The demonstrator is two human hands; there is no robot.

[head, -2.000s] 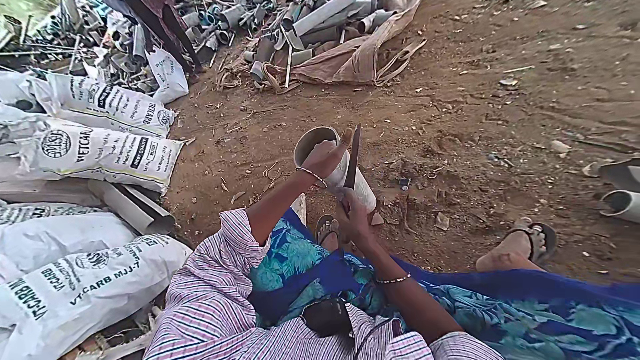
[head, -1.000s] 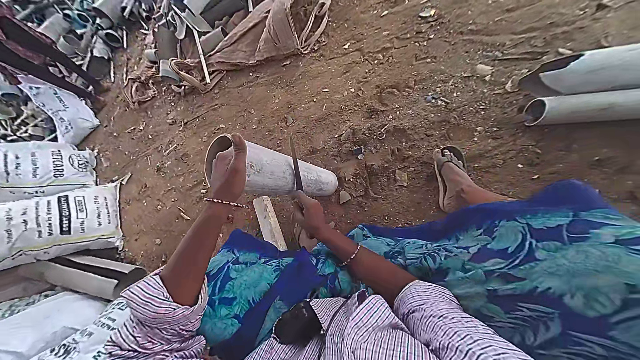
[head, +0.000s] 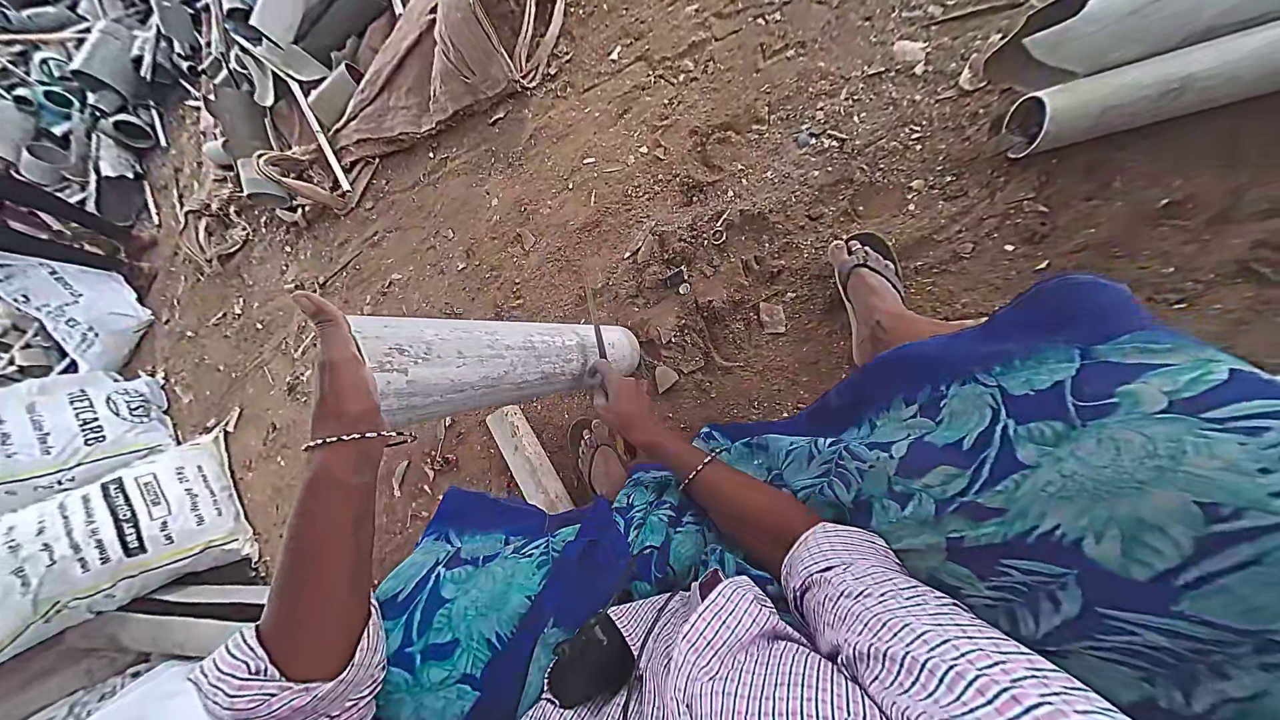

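A grey-white plastic pipe [head: 470, 365] lies nearly level across the view, its far right end low near the soil. My left hand [head: 342, 365] is at the pipe's left end, thumb up and palm against the rim; the fingers are largely hidden, and whether they grip it cannot be told. My right hand [head: 622, 400] is closed around the handle of a long thin blade [head: 597, 325], which stands across the pipe near its right end. Beneath the pipe, a pale strip of wood or pipe [head: 528, 460] lies on the ground beside my sandalled foot.
Cut pipe pieces [head: 105, 65] are heaped at the upper left, next to a brown cloth sack [head: 430, 80]. Printed white sacks [head: 130, 530] lie at the left. Two larger grey pipes [head: 1150, 90] rest at the upper right. A sandalled foot [head: 868, 290] stands on the soil.
The pipe has gone from steeply slanted to nearly level. My left hand has moved from the blade's side to the pipe's left end. The view has shifted and turned.
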